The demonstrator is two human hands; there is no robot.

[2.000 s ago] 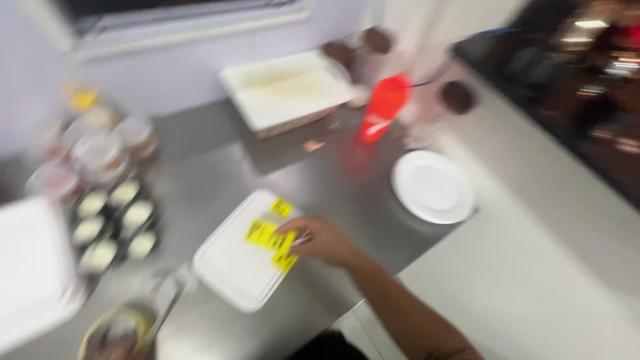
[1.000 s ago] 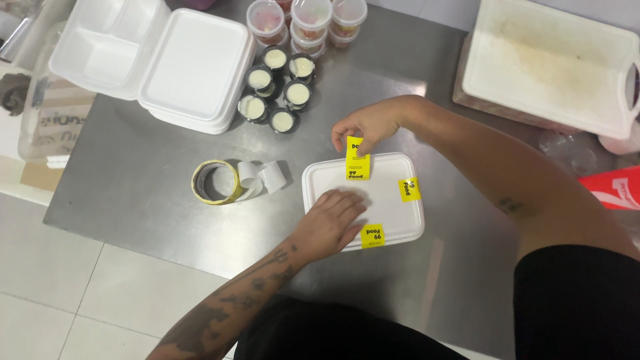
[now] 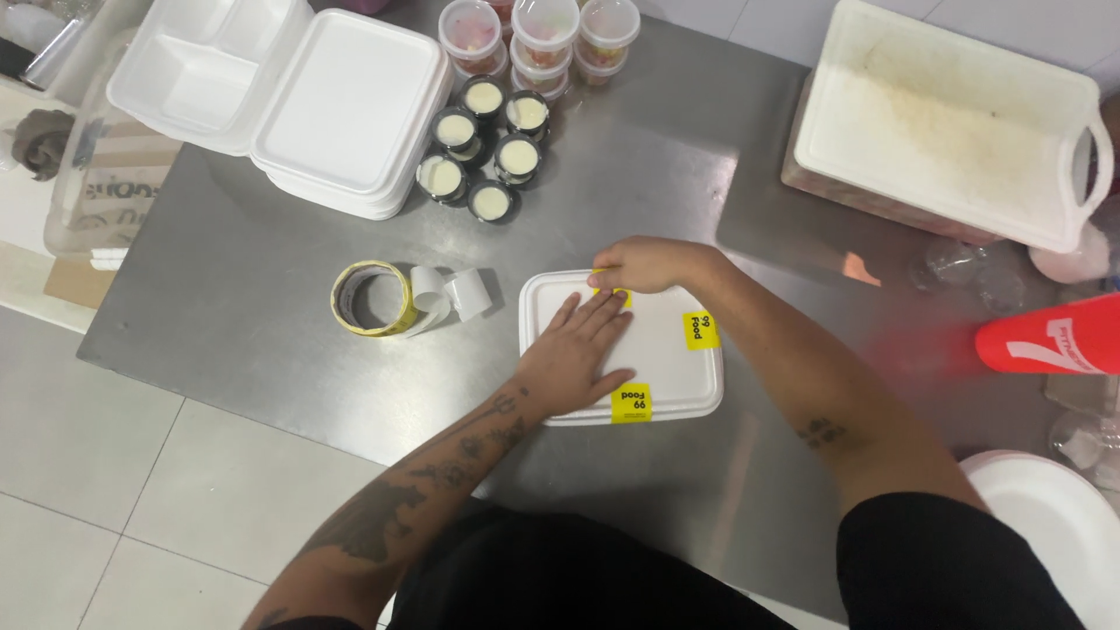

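A closed white foam food container (image 3: 665,367) lies on the steel table. My left hand (image 3: 577,354) rests flat on its lid, fingers spread, fingertips on a yellow sticker (image 3: 623,296) at the far edge. My right hand (image 3: 647,264) presses that sticker at the far edge, its fingers partly over it; whether it still grips the sticker is hidden. Two more yellow stickers bearing writing are on the lid, one at the right edge (image 3: 701,331) and one at the near edge (image 3: 631,403). A roll of yellow sticker tape (image 3: 374,298) with loose backing strip (image 3: 468,294) lies to the left.
Stacked white foam containers (image 3: 350,105) sit at the back left, beside black sauce cups (image 3: 518,157) and lidded plastic tubs (image 3: 544,26). A white cutting board (image 3: 954,114) lies over a box at the back right. A red cup (image 3: 1050,337) and white plates (image 3: 1050,525) are at the right.
The sticker my right hand held upright over the lid a second ago now lies at the container's far edge, under my fingers. My left hand has moved forward toward it.
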